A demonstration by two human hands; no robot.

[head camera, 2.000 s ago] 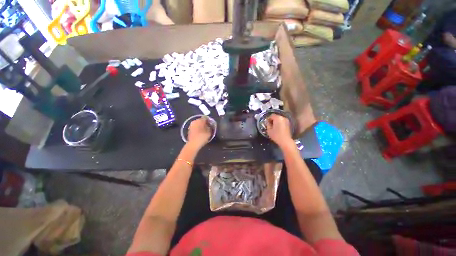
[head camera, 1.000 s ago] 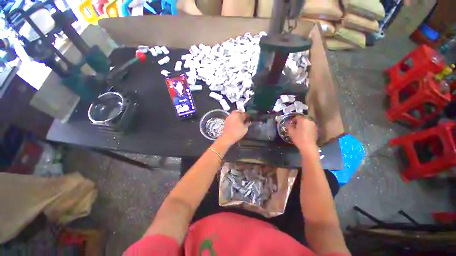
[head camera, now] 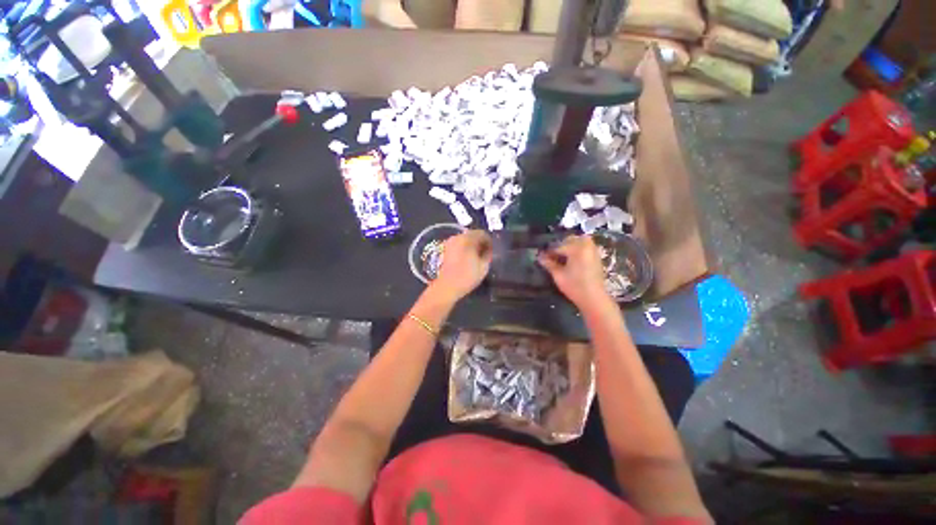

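Observation:
The dark green hand press [head camera: 559, 154] stands in front of me, with its dark metal base [head camera: 518, 272] at the table edge. My left hand [head camera: 464, 263] is at the left side of the base, partly over the left parts bowl [head camera: 415, 252]. My right hand [head camera: 577, 269] is at the right side of the base, beside the right parts bowl [head camera: 642, 269]. The fingertips of both hands point at the fixture. Whether they pinch small parts is too small to tell. Small silvery metal parts lie in both bowls.
White plastic pieces [head camera: 452, 133] are heaped behind the press. A lit smartphone [head camera: 368, 195], a spare bowl [head camera: 218, 223] and a second press with a red knob [head camera: 286, 113] are at left. An open carton [head camera: 523, 426] of greyish pieces is at my lap. Red stools [head camera: 872, 308] stand at right.
My right hand has moved left, out of the right bowl to the press base. My left hand has shifted slightly left from the base's edge. The phone screen has changed.

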